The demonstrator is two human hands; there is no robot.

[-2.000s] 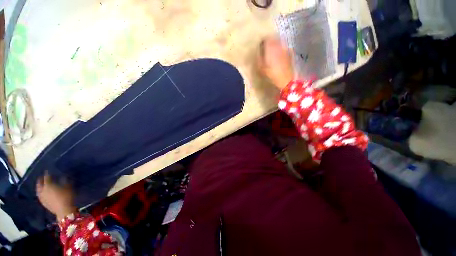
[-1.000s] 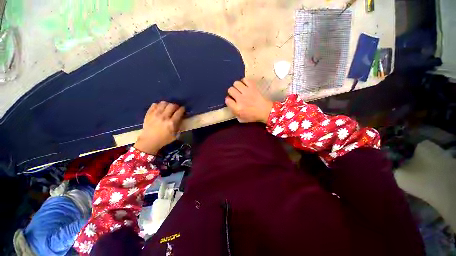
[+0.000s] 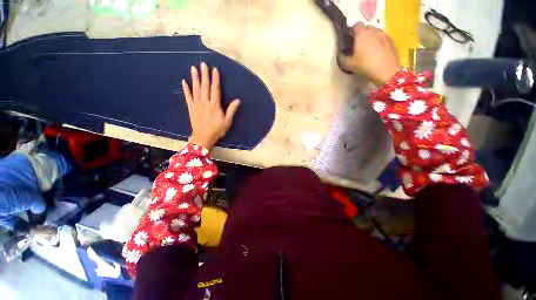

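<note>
A dark navy cut piece point(image 3: 141, 88) lies flat along the front of the cream table point(image 3: 282, 35), its rounded end to the right. Thin pale chalk lines run along its edges. My left hand point(image 3: 207, 111) lies on it near the rounded end, palm down with fingers spread, holding nothing. My right hand point(image 3: 373, 51) is at the upper right, closed on the dark loop handles of the tailor's shears point(image 3: 342, 35). The shears point up, away from me, and their far end runs out of the picture's top edge.
Right of the shears are a pink chalk chip point(image 3: 368, 8), a yellow strip point(image 3: 402, 23), eyeglasses point(image 3: 448, 27) and a dark cylinder point(image 3: 488, 74). A whitish chip point(image 3: 311, 139) lies beside the gridded sheet point(image 3: 358, 137). A green pattern point(image 3: 132, 7) marks the tabletop.
My right hand has left the cloth's edge and now grips the shears. My left hand has moved from the near edge onto the cloth, fingers spread. The view has shifted right.
</note>
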